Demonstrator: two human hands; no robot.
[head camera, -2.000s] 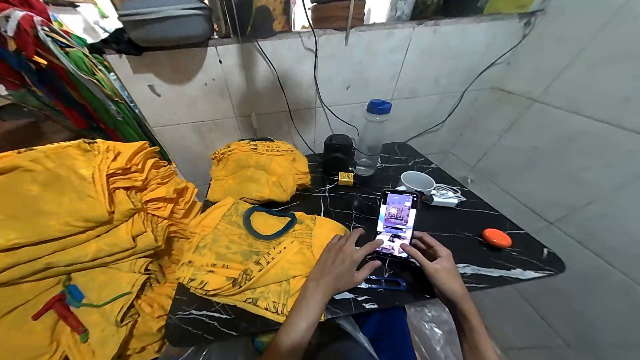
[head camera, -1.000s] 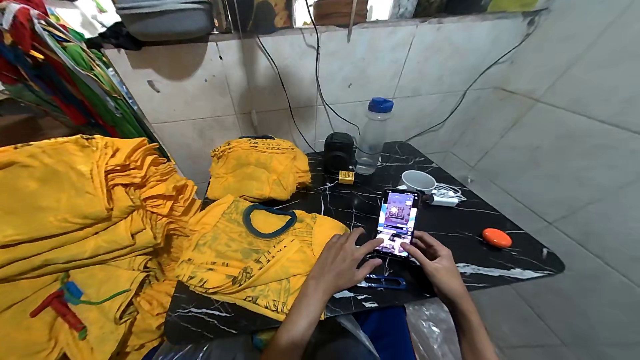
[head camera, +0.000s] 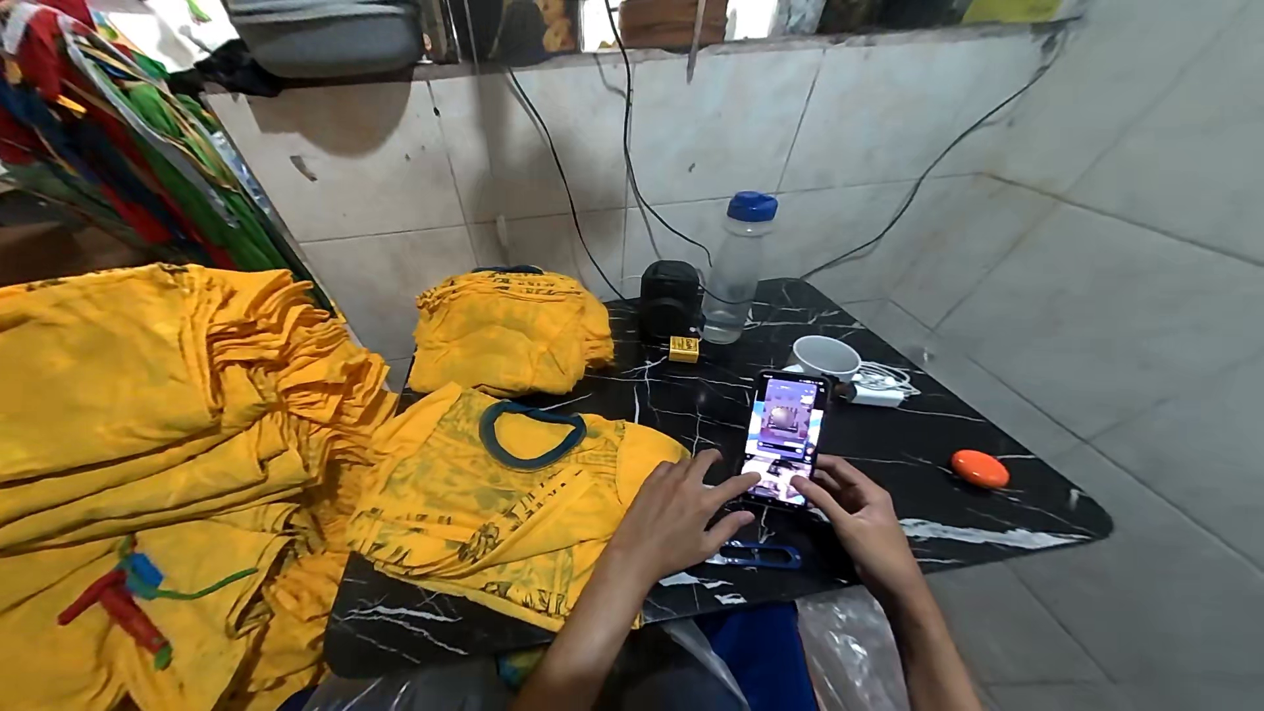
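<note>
A smartphone (head camera: 785, 434) with a lit screen leans tilted near a white cup on the black marble-patterned table (head camera: 958, 513). My left hand (head camera: 681, 513) is at its lower left, a finger at the screen's lower edge, the fingers apart. My right hand (head camera: 854, 504) is at its lower right, thumb over the screen, fingers beside the phone's edge; whether they grip it I cannot tell. A blue-handled tool (head camera: 760, 555), probably thread snips, lies between my hands. A yellow shirt with a dark collar (head camera: 592, 474) lies just left of my left hand.
Behind are a folded yellow pile (head camera: 513, 336), a black speaker-like device (head camera: 671, 301), a small yellow box (head camera: 683, 349), a bottle (head camera: 736, 267), a white cup (head camera: 828, 357) and a charger with cable (head camera: 877, 393). An orange oval object (head camera: 980, 469) lies right; stacked yellow fabric (head camera: 109, 395) fills the left.
</note>
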